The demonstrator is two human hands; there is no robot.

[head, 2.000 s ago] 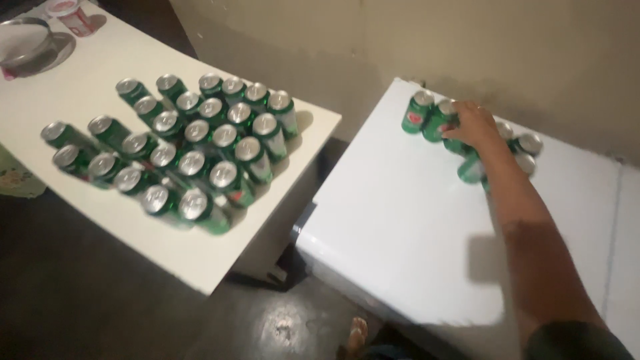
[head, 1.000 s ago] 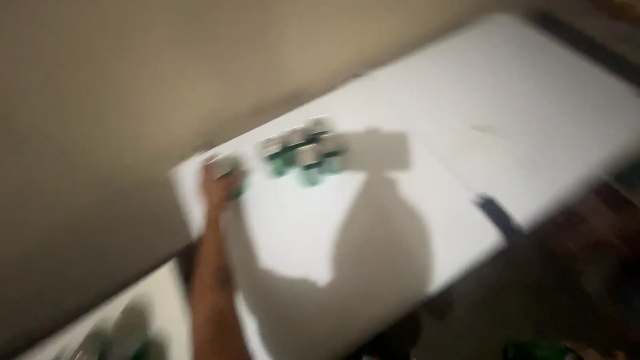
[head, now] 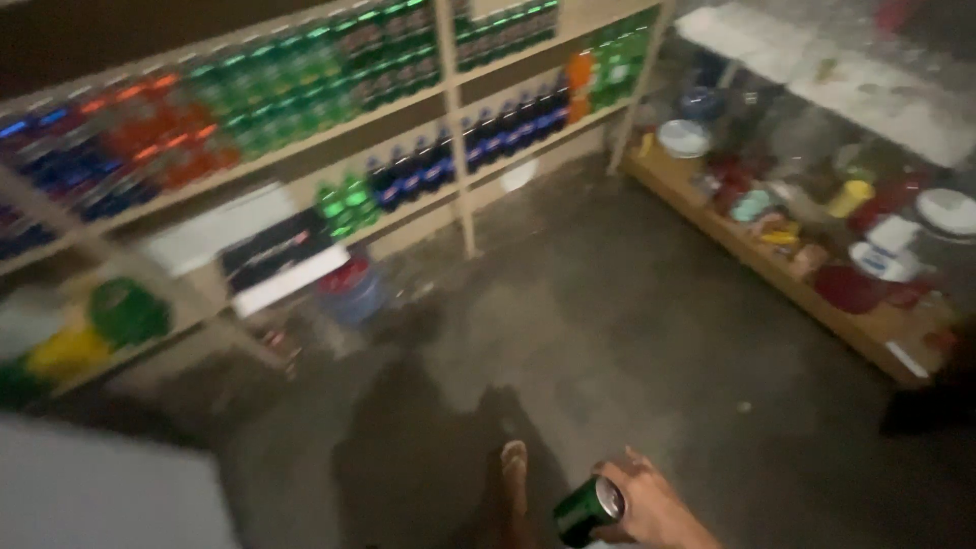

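Note:
My right hand (head: 644,499) reaches in from the bottom right, its fingers closed around a green drink can (head: 587,509). The can is tilted, with its silver top toward the palm and its green base pointing down and left, held above the dark floor. My left hand is out of the picture.
Wooden shelves (head: 465,191) with rows of drink bottles (head: 267,91) cross the upper left. A low wooden platform (head: 732,244) holding bowls and mixed goods runs along the right. A black box (head: 274,255) juts from the shelves; a pale surface (head: 107,488) fills the lower left corner.
The view has swung from the white surface to the shelves and floor. A hand was at a green can on that surface a second ago; now my right hand holds a can above the floor.

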